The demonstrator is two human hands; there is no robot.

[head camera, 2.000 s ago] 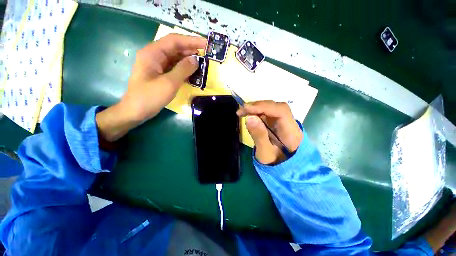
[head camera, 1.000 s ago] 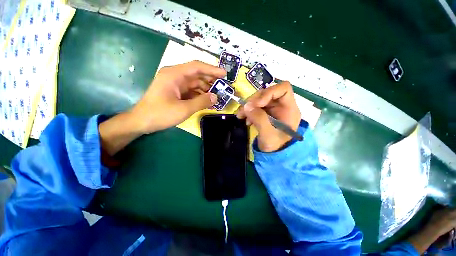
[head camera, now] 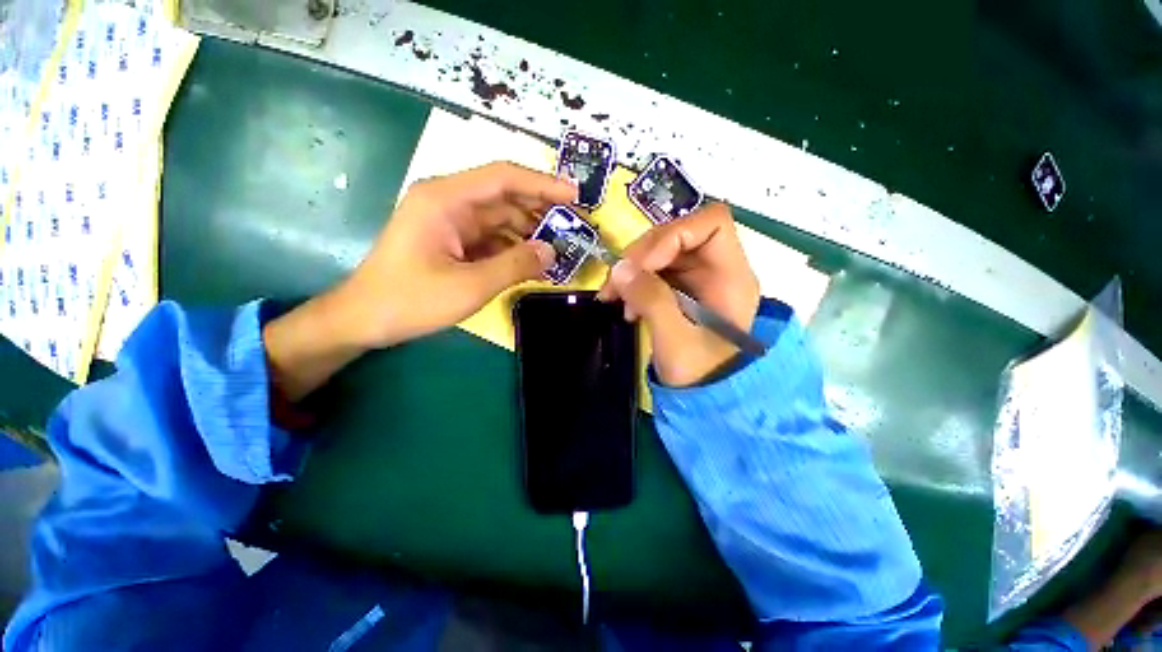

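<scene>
My left hand (head camera: 446, 255) holds a small watch housing (head camera: 563, 247) between thumb and fingers, its open dark inside facing up. My right hand (head camera: 689, 296) grips thin grey tweezers (head camera: 716, 324); their tip is over the inside of the held housing. Whether the tip holds anything is too small to tell. A second housing (head camera: 586, 170) lies just beyond my left fingertips, and a third housing (head camera: 665, 190) lies to its right, both near adhesive sheets (head camera: 446, 147) under my hands.
A black smartphone (head camera: 577, 405) with a white cable (head camera: 584, 567) lies in front of me. Printed adhesive sheets (head camera: 77, 191) lie at left, a clear bag (head camera: 1060, 459) at right. A white rail (head camera: 816, 191) crosses beyond; another housing (head camera: 1047, 182) lies past it. Another person's hand (head camera: 1128, 592) shows lower right.
The held housing was first tilted on edge and now faces up. The tweezers, earlier away from it, have come to its inside. Over the last second both hands have hardly moved.
</scene>
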